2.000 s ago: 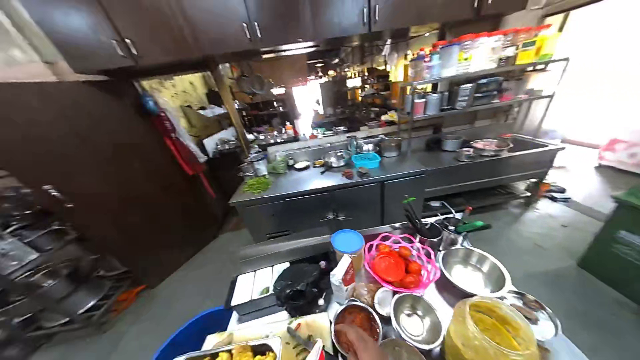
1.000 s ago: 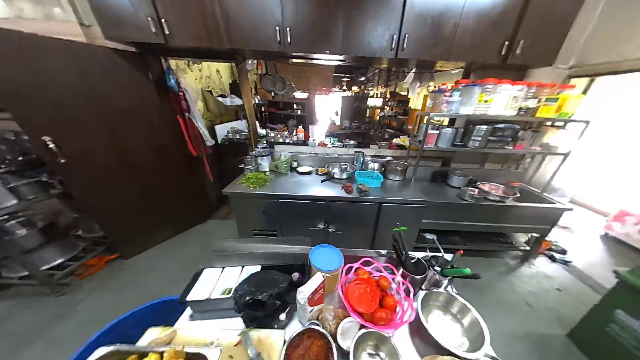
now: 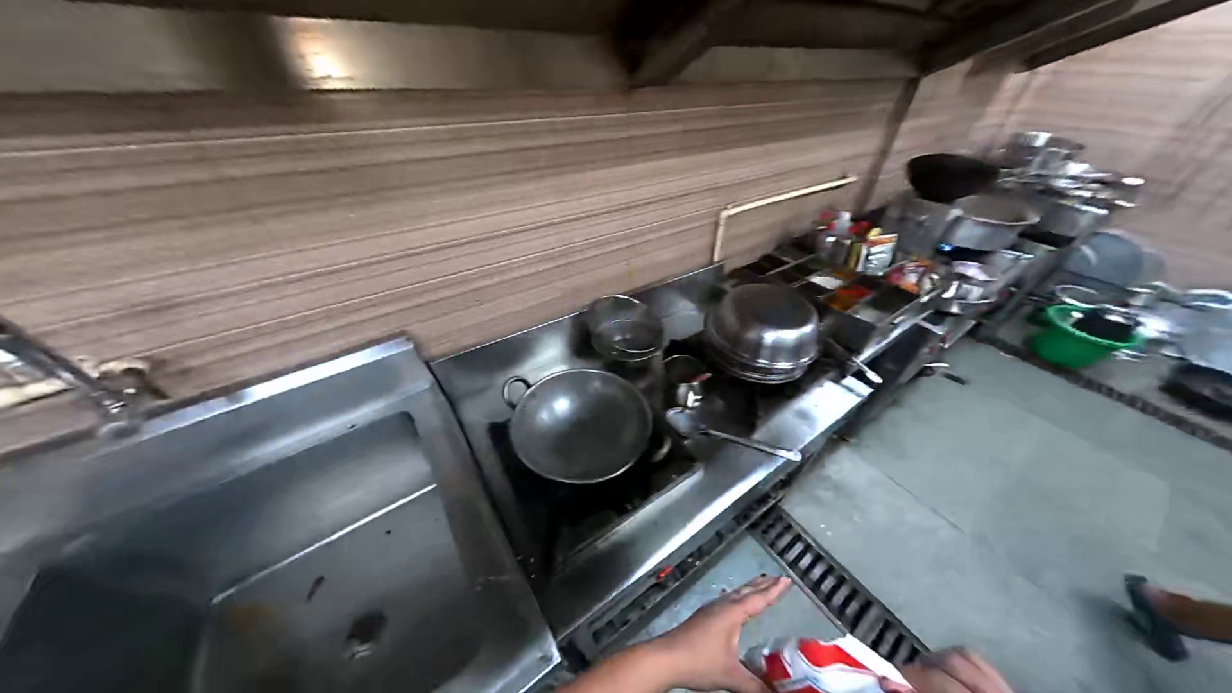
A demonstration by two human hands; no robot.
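At the bottom of the head view my left hand point(image 3: 717, 635) has its thumb and fingers spread around the left side of a red and white packet point(image 3: 828, 666). My right hand point(image 3: 948, 671) grips the packet's right end, partly cut off by the frame edge. Beyond the hands a steel kadai point(image 3: 580, 425) rests on a stove burner. A long-handled ladle point(image 3: 736, 438) lies right of it, its handle reaching over the counter's front edge. Behind stand a steel pot point(image 3: 626, 329) and an upturned steel bowl point(image 3: 765, 327).
A steel sink point(image 3: 327, 568) with a tap point(image 3: 106, 399) is at the left. Spice trays point(image 3: 847, 296), bottles and stacked pots run along the counter at the right. A floor drain grate point(image 3: 833, 582) lies below. A person's foot point(image 3: 1155, 616) shows at far right, with a green tub point(image 3: 1073, 337) beyond.
The view has swung from the counter with tomatoes and bowls to the stove and sink. Both hands are now in view with a packet; only one hand showed two seconds ago.
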